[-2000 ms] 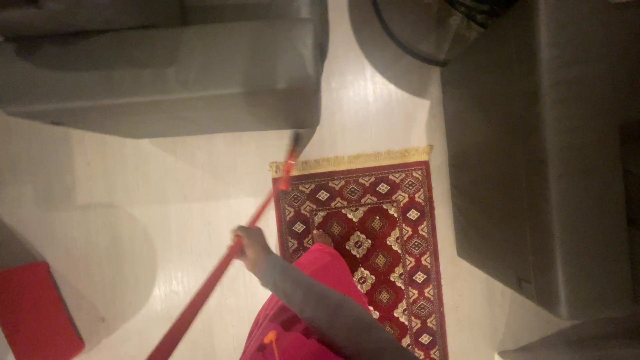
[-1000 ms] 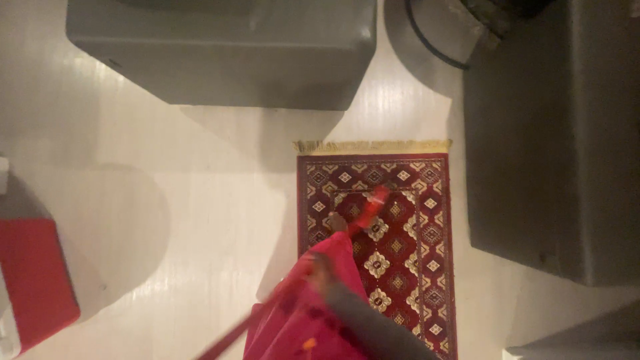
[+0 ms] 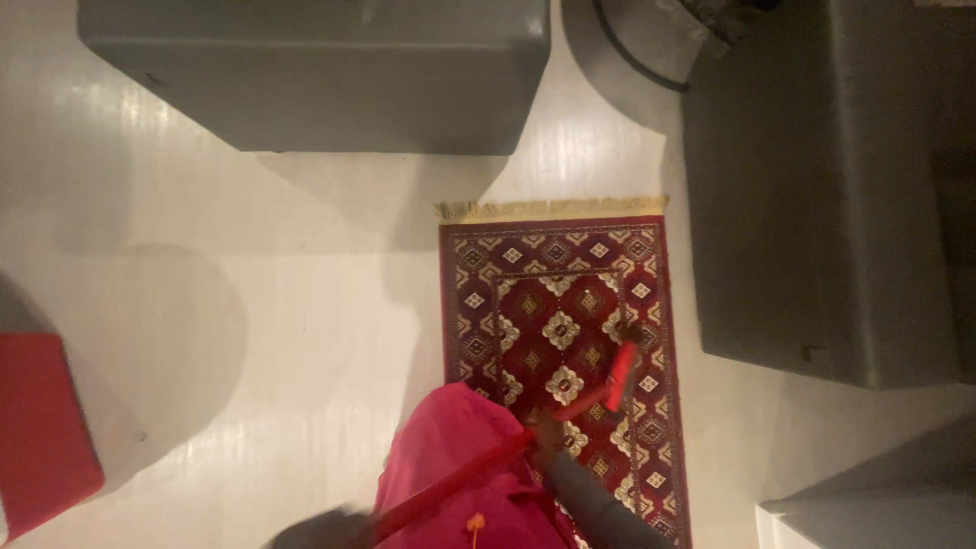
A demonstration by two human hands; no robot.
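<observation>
A long red pole (image 3: 465, 474) with a red head (image 3: 623, 375), perhaps a broom or brush, crosses in front of my pink garment (image 3: 450, 427). Around the pole near its head is my right hand (image 3: 547, 436), blurred, with a dark sleeve behind it. The head hangs over the right part of a red patterned rug (image 3: 564, 305) with a pale fringe. A dark, blurred sleeve shows at the bottom edge by the pole's other end; my left hand cannot be made out there.
Grey upholstered furniture (image 3: 366, 99) stands ahead, and another dark grey piece (image 3: 801, 229) is at the right. A red flat-sided object (image 3: 42, 435) lies at the left edge. A round base with a dark rim (image 3: 640, 53) is at the top. Pale floor (image 3: 328, 320) surrounds the rug.
The red head has swung from near the rug's fringed corner to over its right part, and my right hand has moved right with the pole. A dark sleeve has appeared at the bottom.
</observation>
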